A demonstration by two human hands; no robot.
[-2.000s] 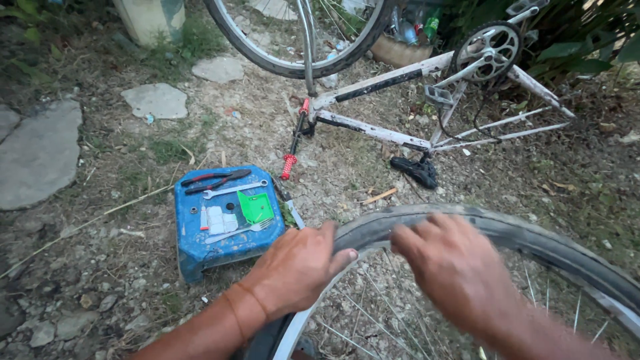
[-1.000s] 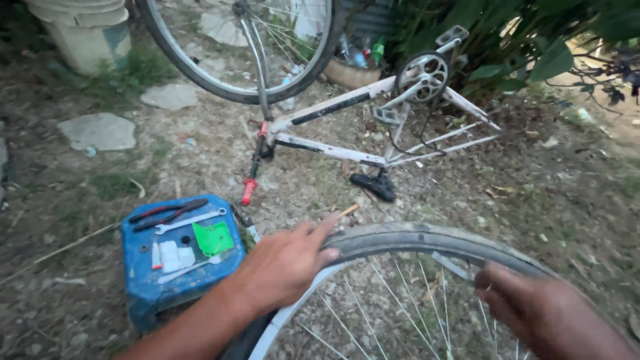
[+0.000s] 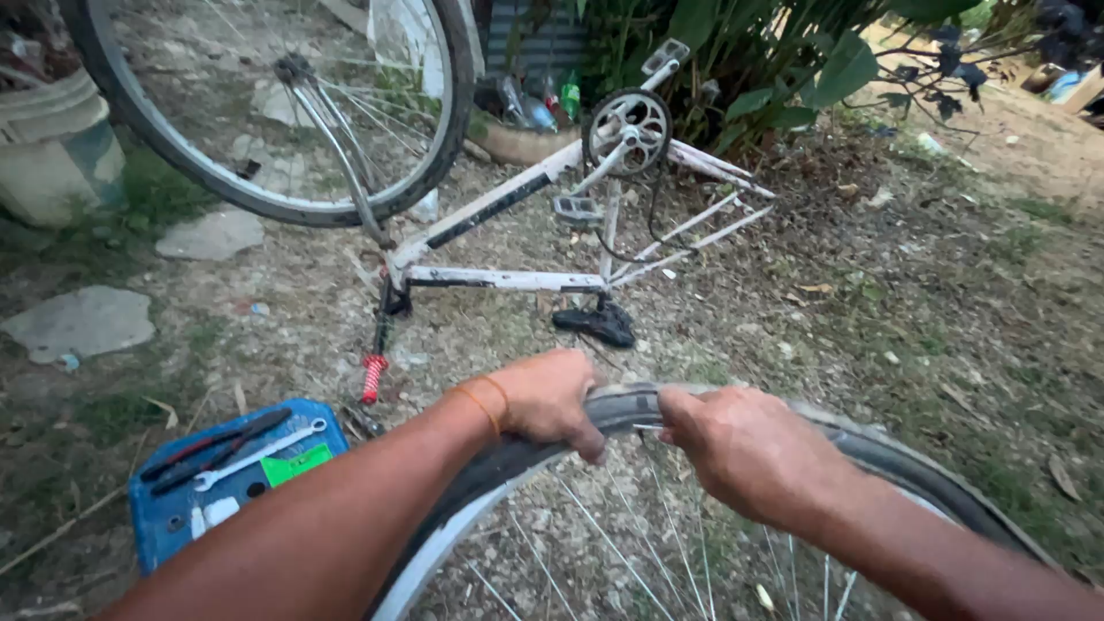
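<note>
A spoked bicycle wheel with a dark tire (image 3: 871,453) stands in front of me at the bottom of the view. My left hand (image 3: 548,401), an orange band at its wrist, grips the top of the tire, thumb on the near side. Close to its right, my right hand (image 3: 733,448) has its fingers closed at the tire's near edge; a thin pale piece (image 3: 647,427) sticks out from the fingertips, and what it is cannot be told. The white bicycle frame (image 3: 509,279) lies beyond, upside down, with its front wheel (image 3: 328,211) fitted and its saddle (image 3: 595,323) on the ground.
A blue plastic stool (image 3: 151,517) at the lower left bears a combination wrench (image 3: 259,455), red-and-black pliers (image 3: 216,448), a green piece (image 3: 296,464) and small white items. Flat stones (image 3: 82,323) and a worn bucket (image 3: 56,147) are at the left. Leafy plants (image 3: 776,78) grow behind the frame.
My right hand, apart from the left a second ago, has come back beside it at the tire's top. My left hand stays on the tire. The view has shifted right.
</note>
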